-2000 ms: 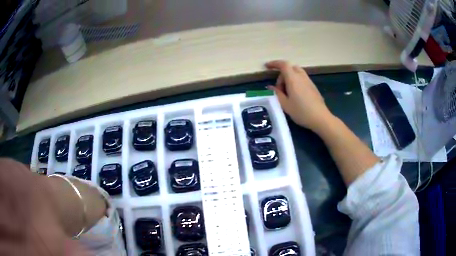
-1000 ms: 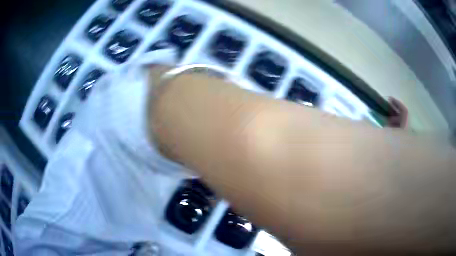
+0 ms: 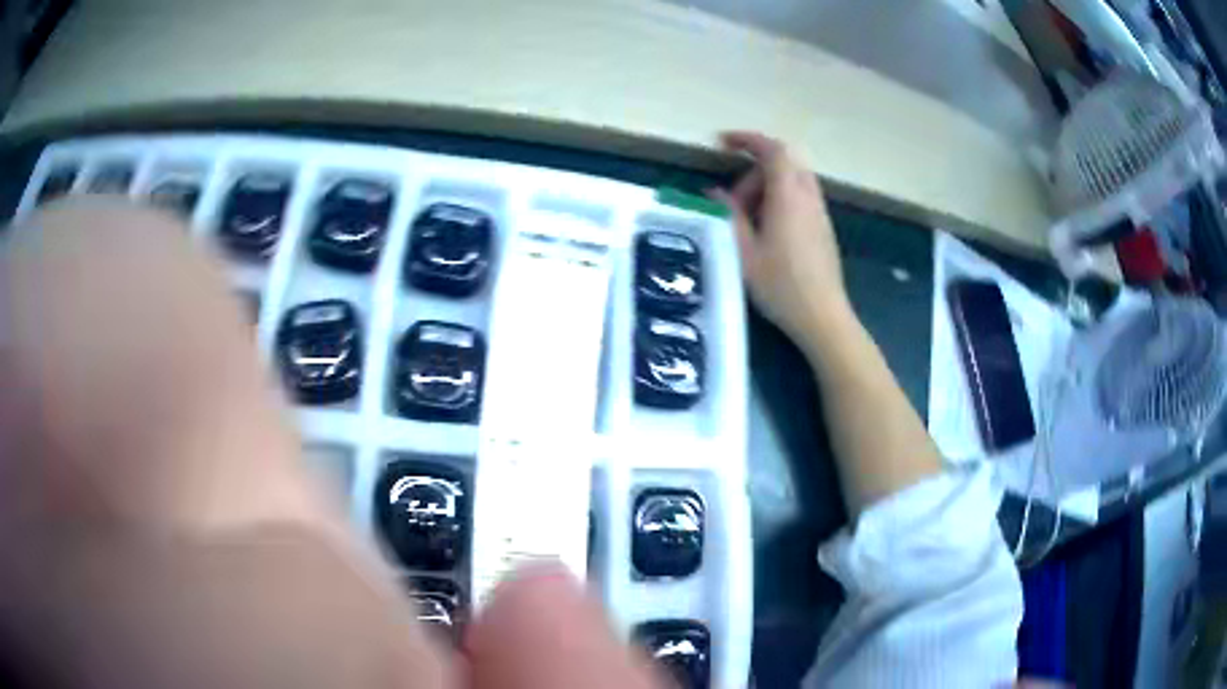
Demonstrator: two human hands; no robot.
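A white foam tray [image 3: 731, 451] holds glossy black rounded units [image 3: 440, 370] in its pockets. Several units in the upper rows bear small pale labels. A long white label sheet [image 3: 545, 343] lies across the tray. My left hand [image 3: 202, 444] is large and blurred close to the camera, covering the tray's lower left. One fingertip is over the sheet's lower part; whether it holds anything is unclear. My right hand [image 3: 791, 240] rests at the tray's upper right corner, beside the green tape [image 3: 692, 201], fingers apart by the shelf edge, with nothing visible in it.
A pale wooden shelf [image 3: 538, 74] runs behind the tray. To the right, a dark smartphone [image 3: 992, 364] lies on printed paper [image 3: 1063, 464]. Beyond are a white fan [image 3: 1130, 141], another round grille [image 3: 1160, 361] and a white cable [image 3: 1039, 464].
The view swung left a second ago and is back on the tray. Compared with two seconds ago, my left hand covers more of the tray and reaches the sheet's lower part. My right hand stays at the corner.
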